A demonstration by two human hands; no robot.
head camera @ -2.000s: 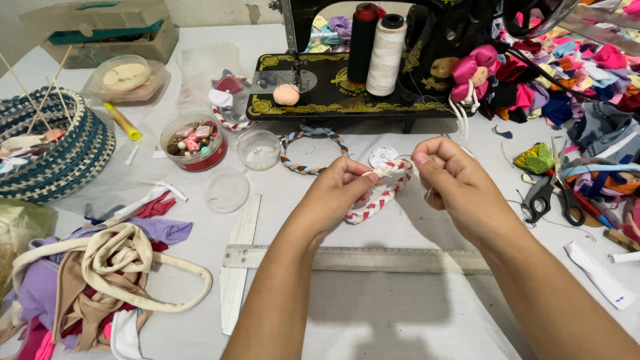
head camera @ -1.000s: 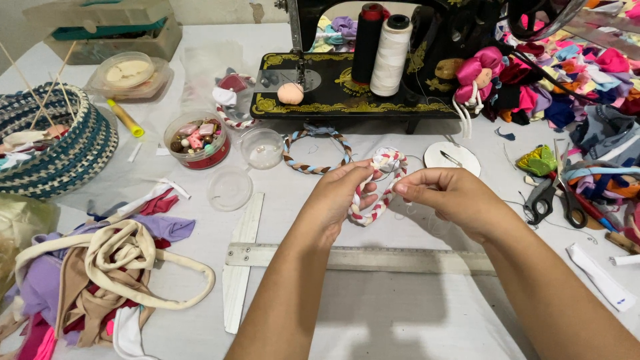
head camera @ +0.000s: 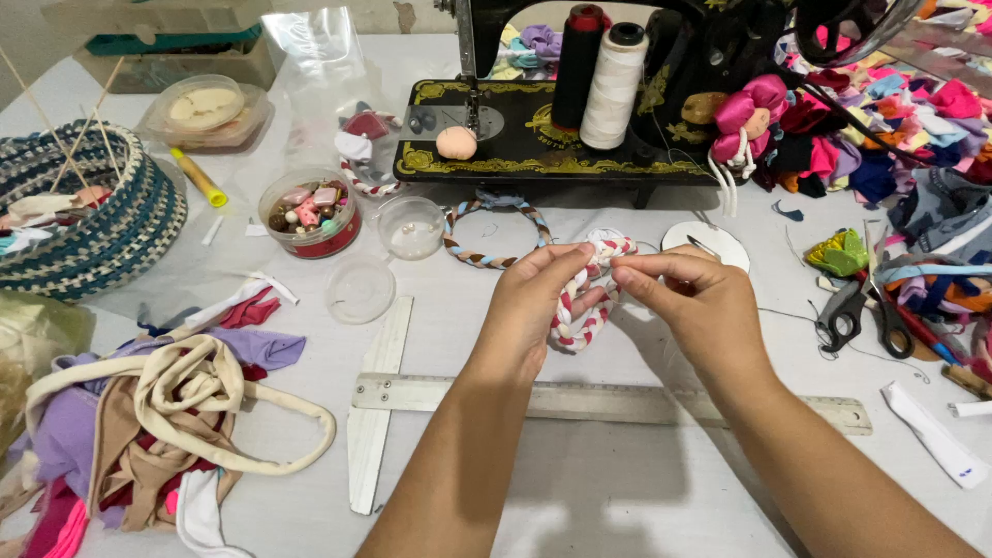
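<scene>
My left hand (head camera: 542, 302) grips a braided fabric ring (head camera: 573, 339) in red, pink and white, its white joined part at the top. Close by on the right, the thumb and index finger of my right hand (head camera: 690, 291) are pinched together beside the ring; whether they hold a needle or thread is too small to tell. A white disc (head camera: 725, 242) with a dark pointed item on it lies partly behind my right hand. Behind my left hand rests a blue, brown and peach braided ring (head camera: 459, 249).
A black sewing machine (head camera: 511, 164) with thread spools stands at the back. A metal T-square (head camera: 620, 401) lies under my forearms. Scissors (head camera: 872, 310) and scraps are at right; a round tub of beads (head camera: 310, 213), a coiled basket (head camera: 155, 225) and fabric strips (head camera: 194, 403) are at left.
Since the oldest frame, my right hand has turned and lowered beside the ring. The braided ring now hangs more upright from my left hand. More of the white disc shows.
</scene>
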